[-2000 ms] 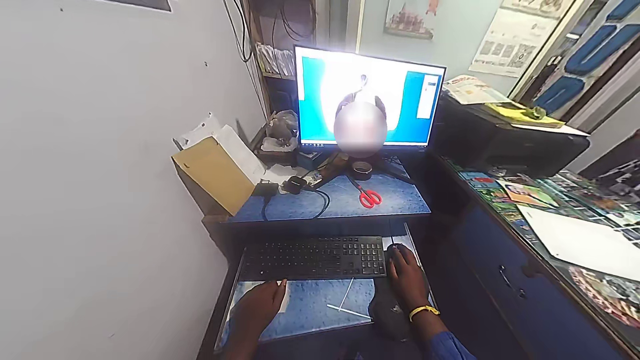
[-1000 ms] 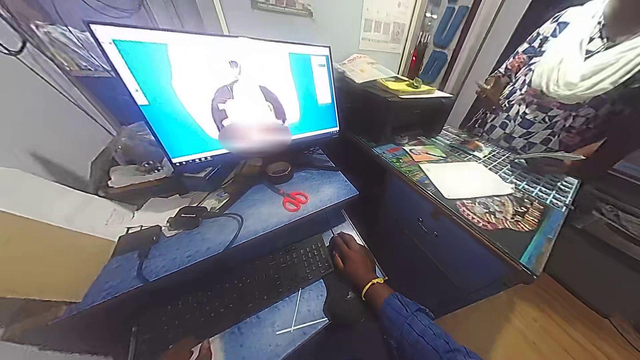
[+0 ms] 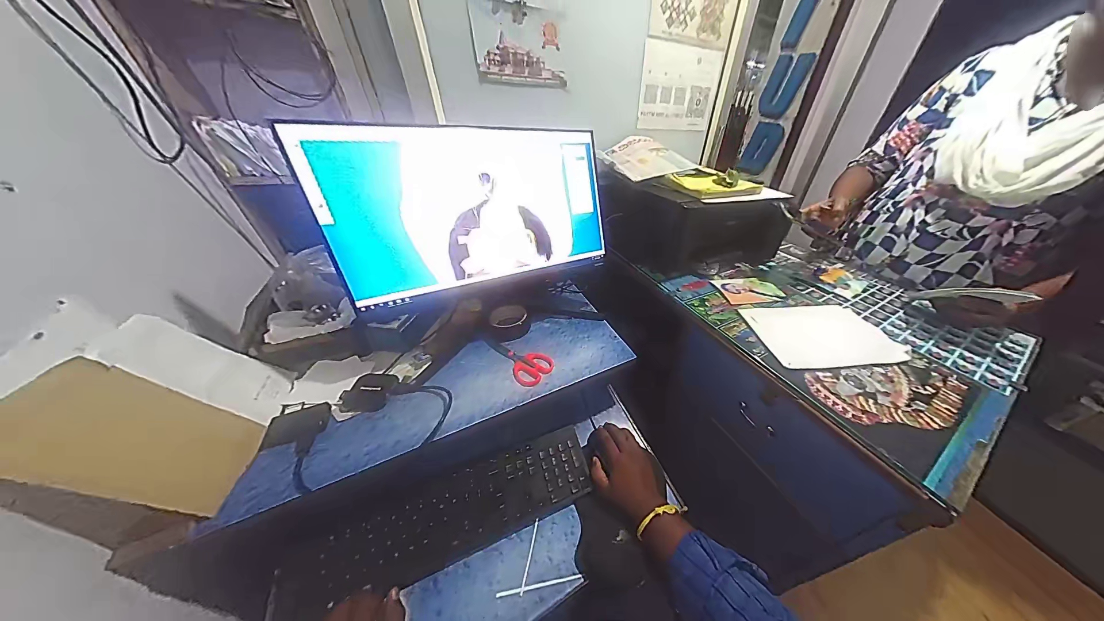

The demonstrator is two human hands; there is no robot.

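Note:
My right hand [image 3: 627,466], with a yellow band at the wrist, rests over a black computer mouse [image 3: 597,440] at the right end of a black keyboard [image 3: 431,509]. Only part of my left hand [image 3: 369,605] shows at the bottom edge, by the keyboard's near side; its fingers are mostly cut off. Beyond the keyboard stands a lit monitor [image 3: 371,216] showing a bright picture of a figure's upper body. Red-handled scissors [image 3: 532,368] lie on the blue desk shelf, near a roll of tape [image 3: 509,321]. Thin white strips [image 3: 541,586] lie below the keyboard.
Cables with a black adapter [image 3: 297,424] and a tan folder [image 3: 129,431] are at the left. A black printer [image 3: 716,228] bears papers. On the glass-topped counter [image 3: 871,440] lies a white sheet [image 3: 819,336]; a person [image 3: 931,181] stands behind it, holding things.
The view has swung right, bringing the person behind the counter into sight. My right hand stays on the mouse; my left hand, fully seen earlier, is now mostly out of frame.

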